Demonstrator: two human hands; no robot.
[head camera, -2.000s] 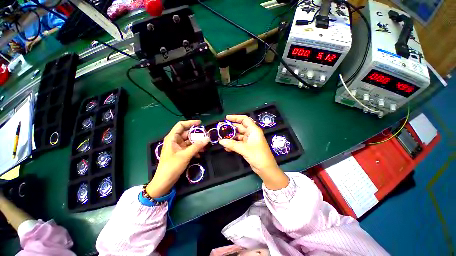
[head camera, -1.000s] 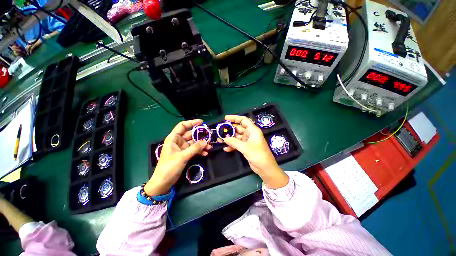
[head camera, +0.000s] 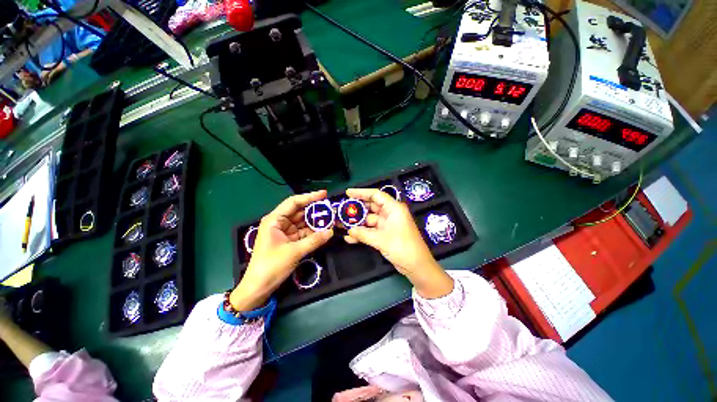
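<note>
My left hand (head camera: 287, 238) holds a round watch head (head camera: 320, 215) by its rim; its dark face shows white marks. My right hand (head camera: 387, 229) holds a second watch head (head camera: 351, 212) with a dark face and a red-orange spot. The two discs are side by side, faces up, above a black compartment tray (head camera: 354, 265). In this tray, a ring-like watch head (head camera: 307, 273) lies near the front, and silvery watch heads (head camera: 439, 228) lie at the right end. My hands hide part of the tray.
A black bolted fixture (head camera: 284, 102) stands behind the tray. Two power supplies (head camera: 489, 88) with red digits stand right rear. A filled tray (head camera: 149, 235) and another black tray (head camera: 85, 165) lie left. A red bin (head camera: 605, 263) with papers is at right. Another person's arm (head camera: 67, 369) shows lower left.
Both watch heads stay in my hands and have shifted slightly, now level side by side. Their faces have changed from purple and white to dark with white marks and a red-orange spot.
</note>
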